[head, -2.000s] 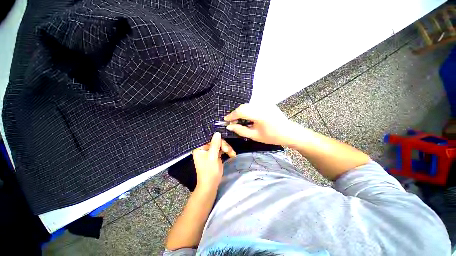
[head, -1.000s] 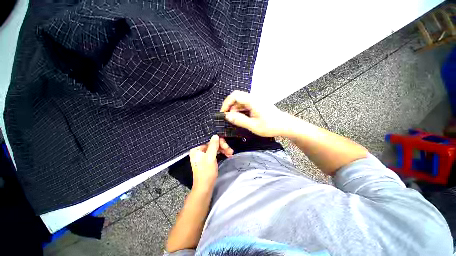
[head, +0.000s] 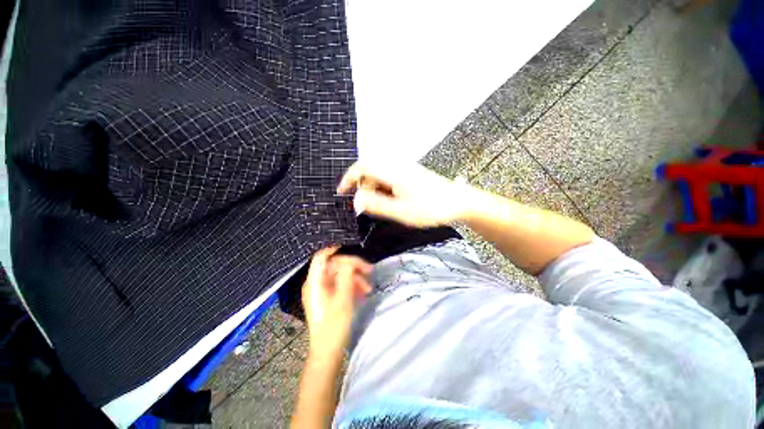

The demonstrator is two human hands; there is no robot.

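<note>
The dark checked garment [head: 193, 193] with a thin white grid lies over the table, its corner close to my body. My right hand [head: 398, 194] is at the garment's right edge, fingers curled, with a small dark part of the thread snips between them; the blades are not clear. My left hand [head: 333, 289] is blurred at the near border, fingertips by the cloth edge; whether it pinches anything cannot be told. A plain black piece [head: 406, 238] lies between the hands and my shirt.
The white table top [head: 444, 67] shows at the right of the garment, with its edge running diagonally. Beyond are a speckled tiled floor [head: 536, 142] and a red-and-blue plastic stool [head: 720, 193]. A blue strip shows below the table's near edge.
The view has turned, so garment and table sit further left and lower. My right hand has moved left in the picture. My left hand has moved down and left, its fingers further from my right hand.
</note>
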